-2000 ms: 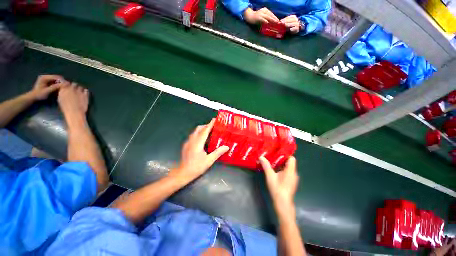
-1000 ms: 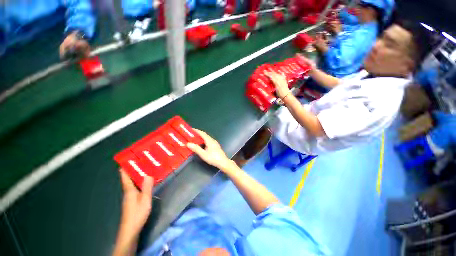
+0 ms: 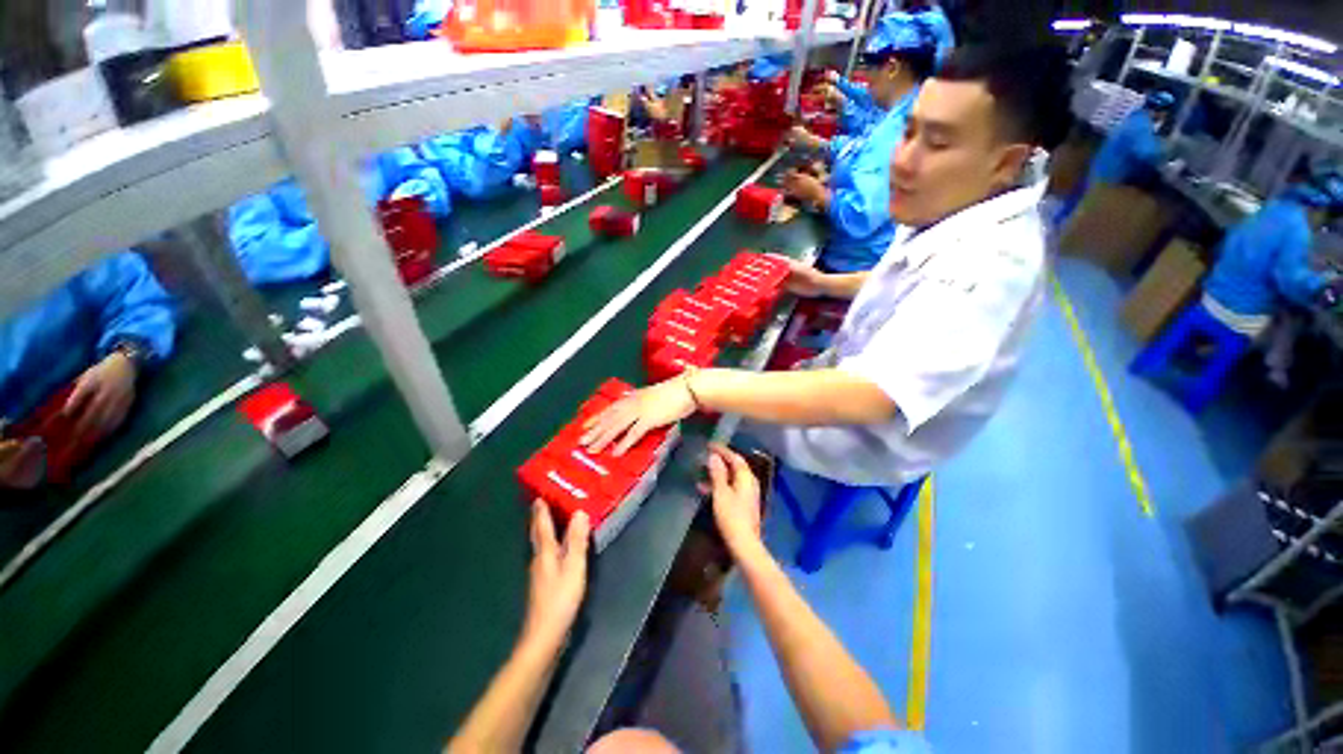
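Note:
A row of red cartons [image 3: 575, 469] with white lettering lies on the dark green table in front of me. My left hand [image 3: 557, 567] touches the near end of the row, with its fingertips against the cartons. My right hand [image 3: 734, 494] is off the row, to its right over the table edge, fingers partly curled, and no item shows in it. The hand of a person in a white shirt [image 3: 636, 416] rests on top of the row. More red cartons [image 3: 689, 327] stand in rows just beyond.
The person in white [image 3: 943, 317] sits close on the right on a blue stool [image 3: 840, 519]. A grey metal post [image 3: 361, 251] rises from the white-edged belt at left. A single red carton [image 3: 280, 418] lies on the belt. Workers in blue smocks sit across the belt.
The row of cartons has moved right, towards the person in white, whose hand is now on it. My right hand has let go of the row. The view has swung right.

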